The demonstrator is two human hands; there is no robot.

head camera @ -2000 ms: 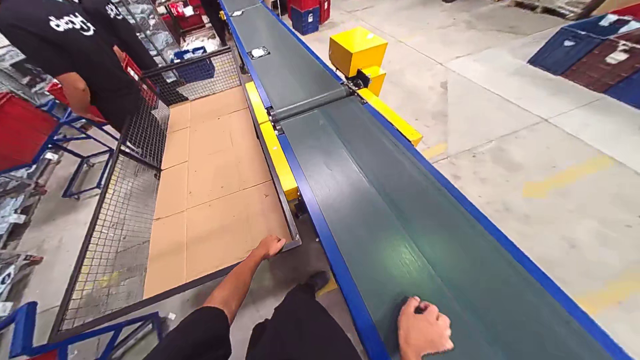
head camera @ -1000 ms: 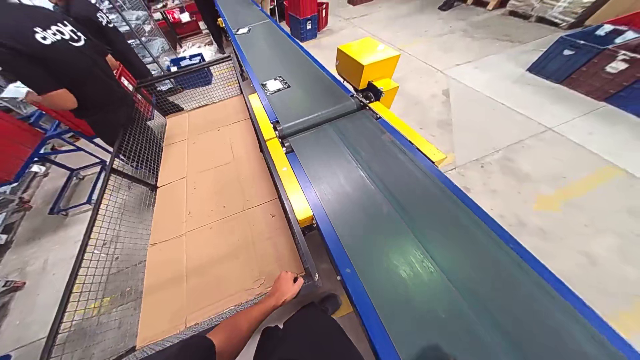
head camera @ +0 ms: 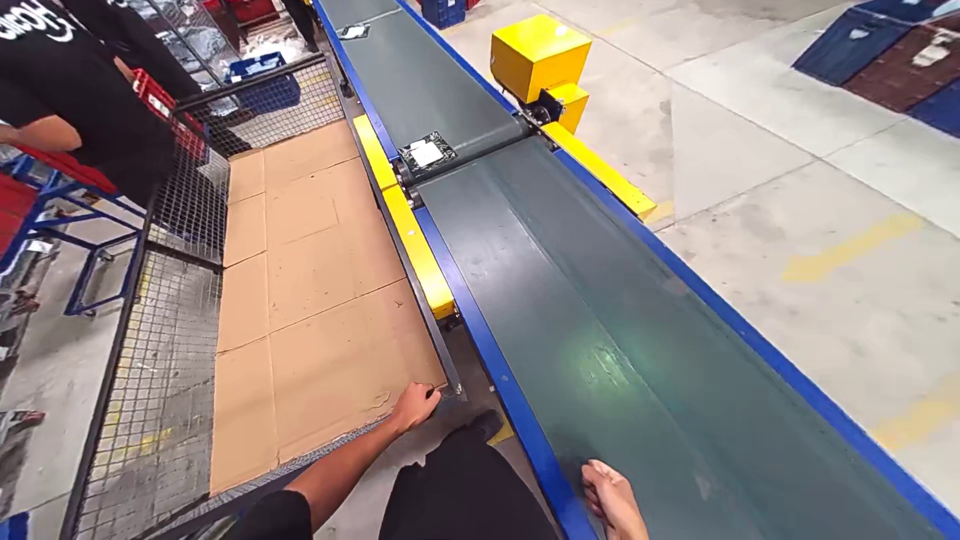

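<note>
My left hand [head camera: 417, 406] is curled at the near right corner of a mesh-sided cart, by the edge of its flat cardboard lining [head camera: 322, 375]; whether it grips the rim is hard to tell. My right hand [head camera: 609, 491], fingers curled, is over the near left side of the green conveyor belt [head camera: 555, 300]; nothing shows in it. A dark plastic-wrapped package [head camera: 427, 153] with a white label lies at the joint between the two belt sections. Farther up the belt lies another small package [head camera: 354, 31].
The belt's blue side rail [head camera: 517, 405] and a yellow guard [head camera: 420, 251] run beside the cart. A yellow motor housing [head camera: 540, 56] stands right of the belt. A person in black [head camera: 90, 97] stands at the left near a red crate [head camera: 169, 112]. Blue and brown bins [head camera: 862, 45] sit far right.
The labelled package has moved down the belt toward me. My right hand, low in the frame two seconds ago with a dark object at its fingers, shows no object now.
</note>
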